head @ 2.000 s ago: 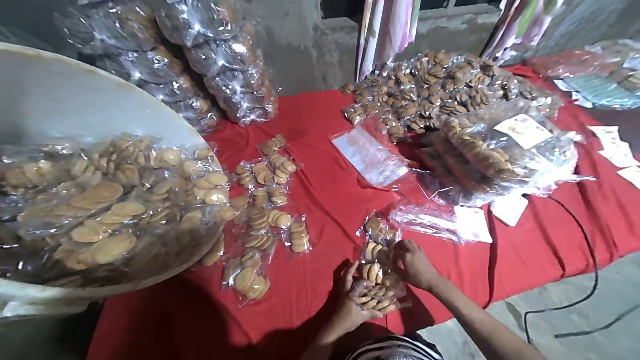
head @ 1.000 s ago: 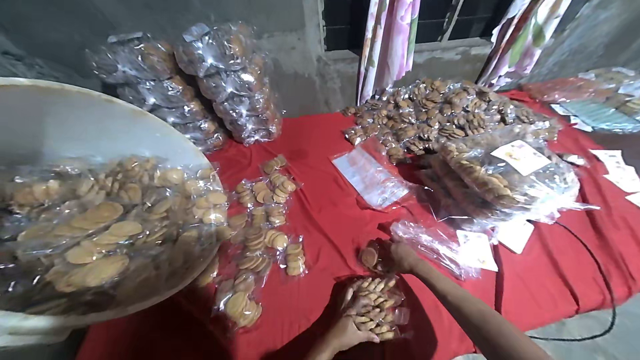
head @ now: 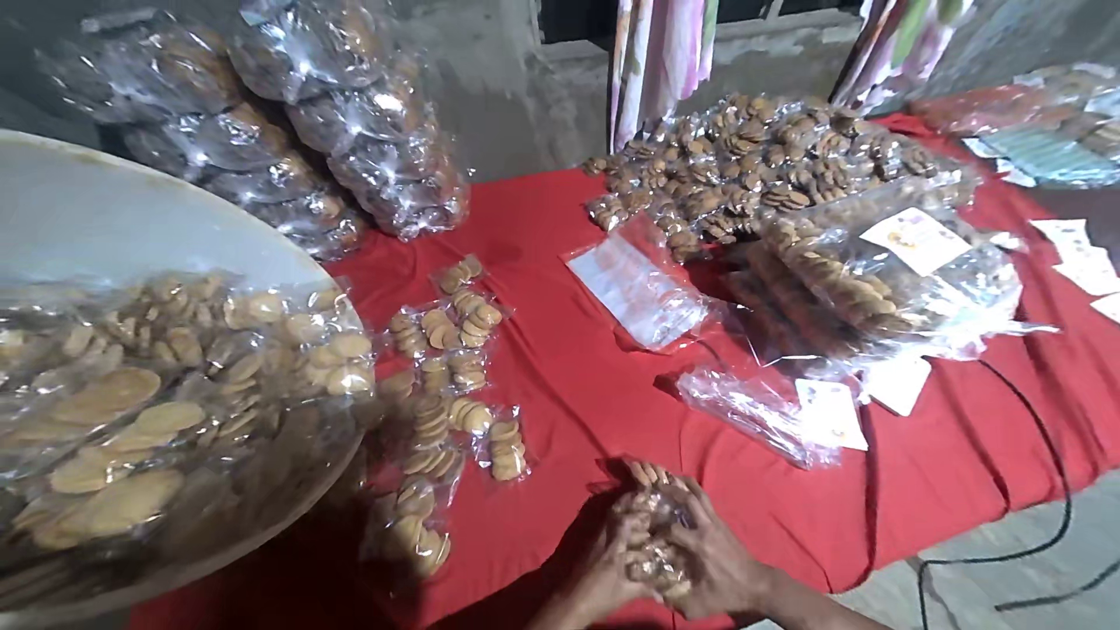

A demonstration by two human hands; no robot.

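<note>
Near the front edge of the red cloth, my left hand [head: 608, 560] and my right hand [head: 713, 556] press in from both sides on a cluster of small clear packets of round cookies [head: 652, 534]. To the left of my hands lie more cookie packets [head: 429, 437] in a loose column. Beyond my right hand are some flat clear plastic bags [head: 752, 416] and a printed card [head: 829, 413]. Parts of the held packets are hidden by my fingers.
A large round basin [head: 166, 197] of cookie packets stands at left, with stacked bundles [head: 359, 114] behind it. A pile of small packets [head: 744, 166], a large filled bag [head: 875, 280] and empty bags [head: 643, 284] lie on the red cloth [head: 560, 367]. A black cord [head: 1054, 455] hangs at right.
My right hand has come back from beside the flat plastic bags to the packet cluster. Both hands now close around it; one second ago the right hand was apart, at a single packet.
</note>
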